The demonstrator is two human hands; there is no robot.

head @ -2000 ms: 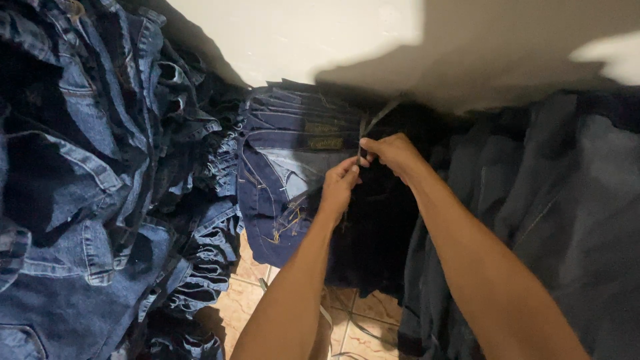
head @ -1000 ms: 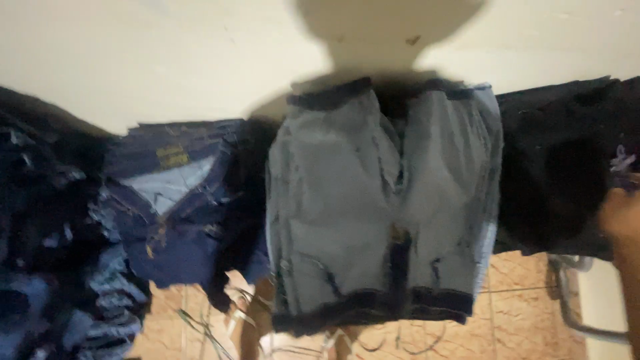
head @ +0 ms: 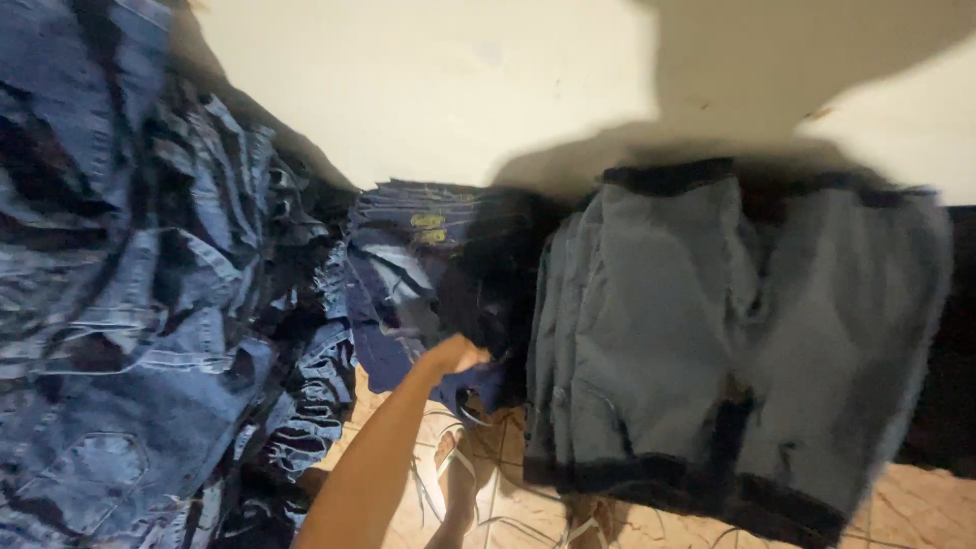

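My left hand [head: 457, 354] reaches up from the bottom, over the lower part of a stack of dark blue denim garments [head: 381, 328] that lies against the wall. Its fingers look curled, but blur hides whether they hold any cloth or strip. The stack shows pale inner cloth and yellow-marked labels [head: 427, 227] near its top. A thin light strip [head: 476, 418] hangs at the stack's lower edge, below the hand. To the right are layered grey garments [head: 663, 305] with dark edges. My right hand is out of view.
A large heap of blue jeans [head: 183, 305] fills the left side. Behind the stacks rises a pale wall [head: 457, 84]. More black cloth [head: 945, 343] lies at the far right. Feet in flip-flops [head: 456, 457] stand on the tiled floor [head: 518, 496], among loose strips.
Two seconds ago both my hands were together at the dark blue stack's upper right; now only the left is there, lower down. The view swung right and back.
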